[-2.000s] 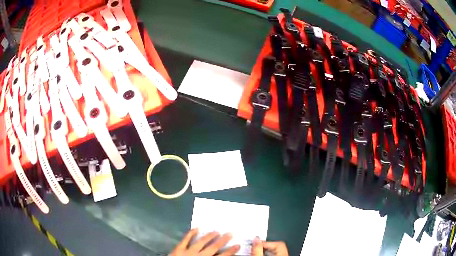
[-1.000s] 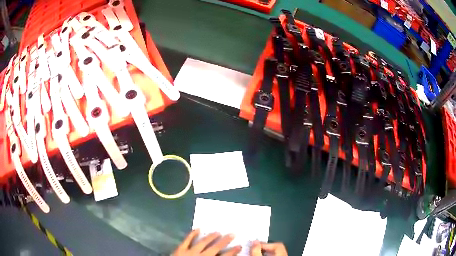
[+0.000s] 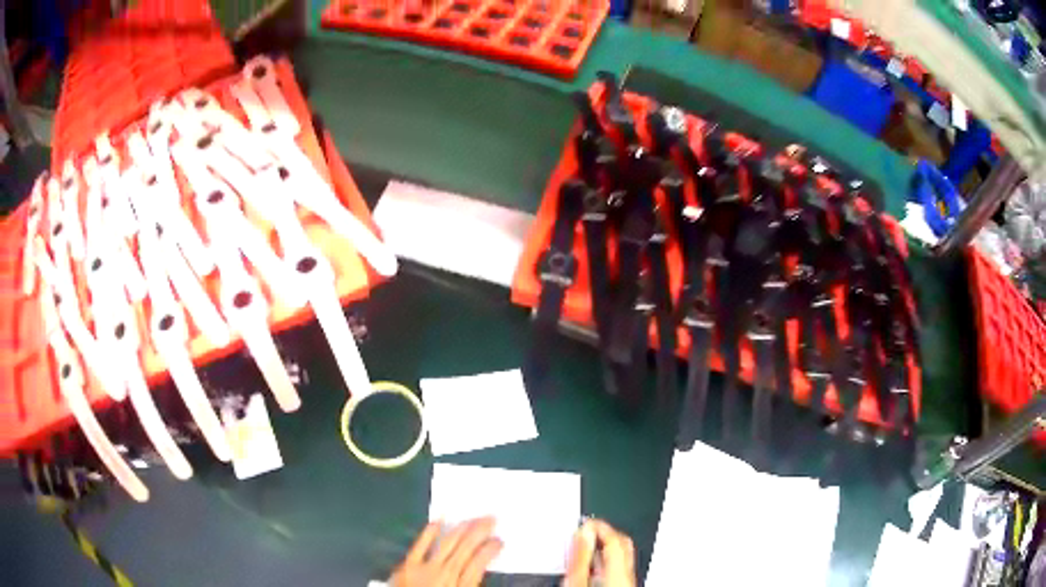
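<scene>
A white record sheet (image 3: 505,495) lies flat on the dark green bench at the bottom centre. My left hand (image 3: 450,555) rests on its lower left part, fingers spread a little. My right hand (image 3: 601,555) is at its lower right edge, thumb and forefinger pinched with a small dark bit between them, apparently a pen (image 3: 591,523), mostly hidden. Both hands are cut off by the bottom edge. A smaller white slip (image 3: 478,411) lies just above the sheet, beside a yellowish tape roll (image 3: 383,425).
Pale watches (image 3: 217,197) overlap on a red tray (image 3: 365,258) at left; black watches (image 3: 697,315) cover another (image 3: 571,300) at right. White papers (image 3: 746,516) lie lower right, a white sheet (image 3: 453,229) between the trays. A red small-pocket tray (image 3: 470,25) is on the green shelf.
The view has tilted up and turned a little right, so the trays sit lower and the far red pocket tray shows more. My hands remain at the sheet.
</scene>
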